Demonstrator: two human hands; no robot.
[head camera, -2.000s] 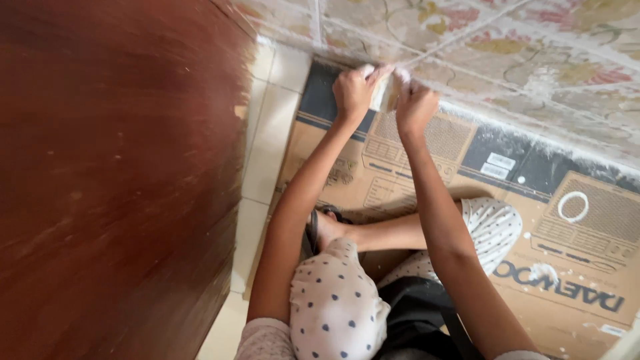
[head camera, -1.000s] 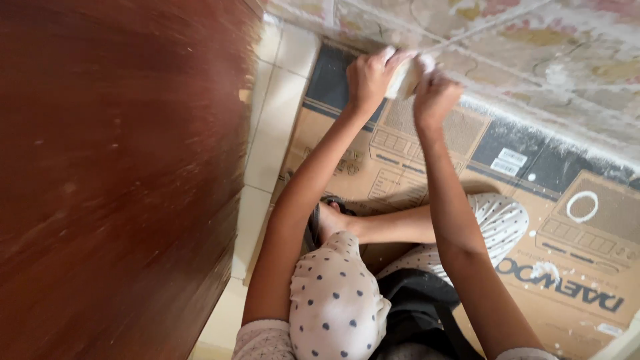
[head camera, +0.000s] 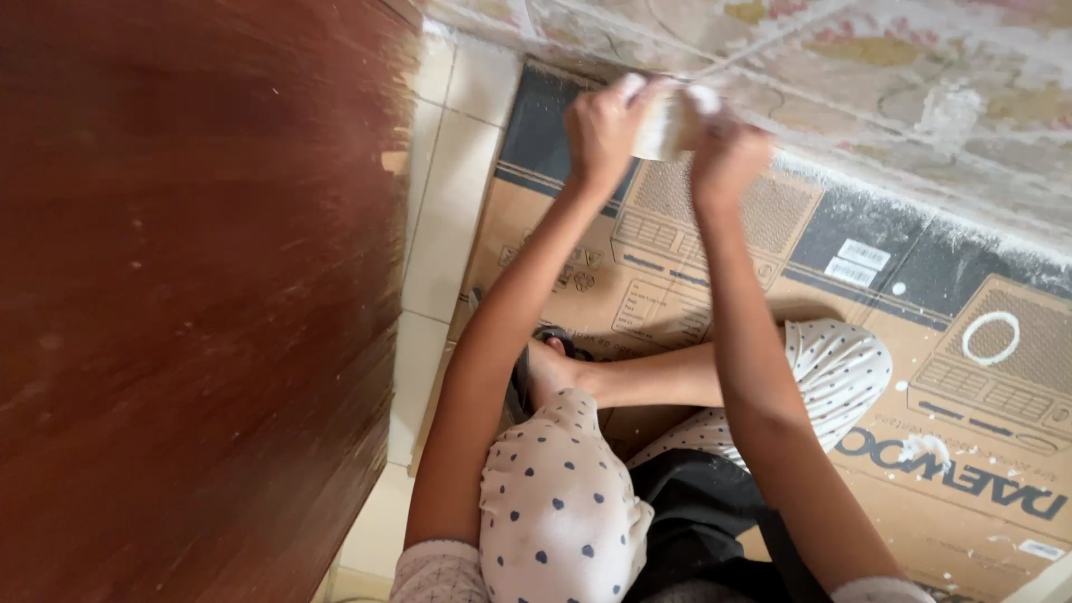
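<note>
A pale, flat piece (head camera: 664, 130), blurred and possibly sandpaper, spans the gap between my two hands. My left hand (head camera: 605, 130) grips its left side, fingertips whitened with dust. On its right side my right hand (head camera: 727, 146) is closed, also with white on the fingers. Both hands are at the foot of the wall (head camera: 837, 75), which has a faded floral pattern and pale lines. Whether the piece touches the wall cannot be told, as the hands blur there.
A flattened printed cardboard box (head camera: 938, 368) covers the floor under my legs, with white dust along the wall and white spots. Cream floor tiles (head camera: 456, 197) show at its left. A dark reddish-brown wooden panel (head camera: 193, 293) with a worn edge rises at the left.
Both hands stay at the wall's foot with the pale piece between them. Their place along the wall has shifted slightly.
</note>
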